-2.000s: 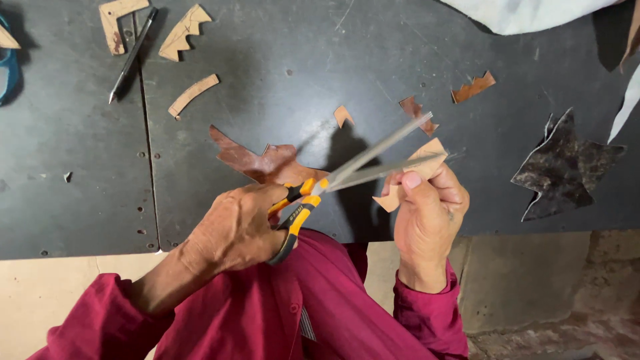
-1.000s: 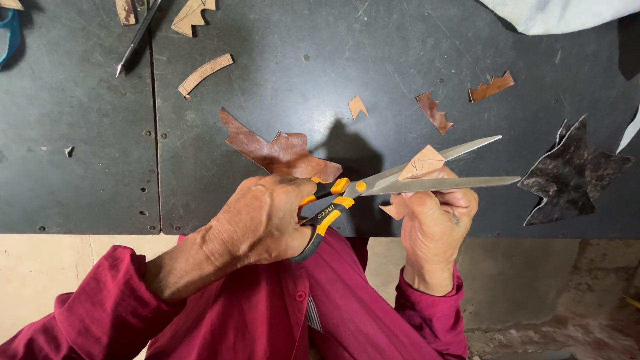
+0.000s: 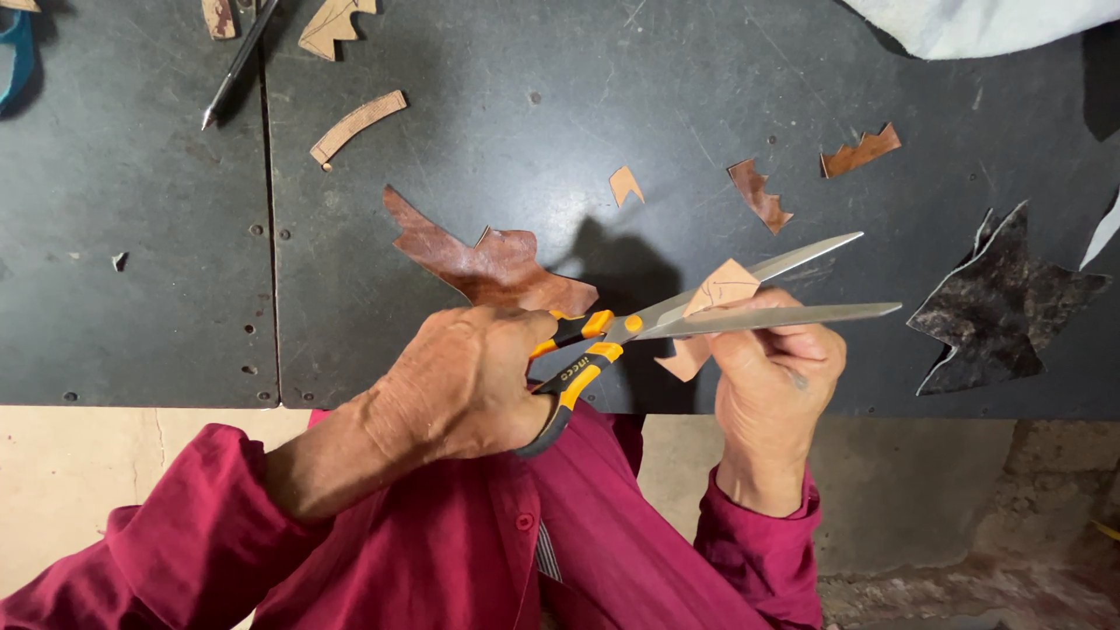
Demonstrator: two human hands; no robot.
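Note:
My left hand point(image 3: 472, 381) is closed around the black and orange handles of a pair of INGCO scissors point(image 3: 633, 325). The long blades point right and stand apart. A pale tan leather piece point(image 3: 723, 287) with drawn lines lies between the blades, its lower part showing beneath them. My right hand point(image 3: 774, 376) pinches this piece from the right, with its fingertips partly behind the lower blade. Just above my left hand, a reddish-brown leather piece point(image 3: 490, 267) rests on the dark table point(image 3: 490, 131).
Around lie a small tan scrap point(image 3: 626, 185), brown jagged scraps point(image 3: 759, 194) point(image 3: 862, 152), a curved tan strip point(image 3: 359, 129), a notched tan piece point(image 3: 335, 28), a pen point(image 3: 239, 66) and black leather pieces point(image 3: 997, 306). A white cloth point(image 3: 989, 26) sits top right; a blue handle point(image 3: 15, 57) shows top left.
Two seconds ago the tan piece was near the blade tips; now it sits closer to the scissors' pivot, and the blades are farther apart. The view has shifted somewhat.

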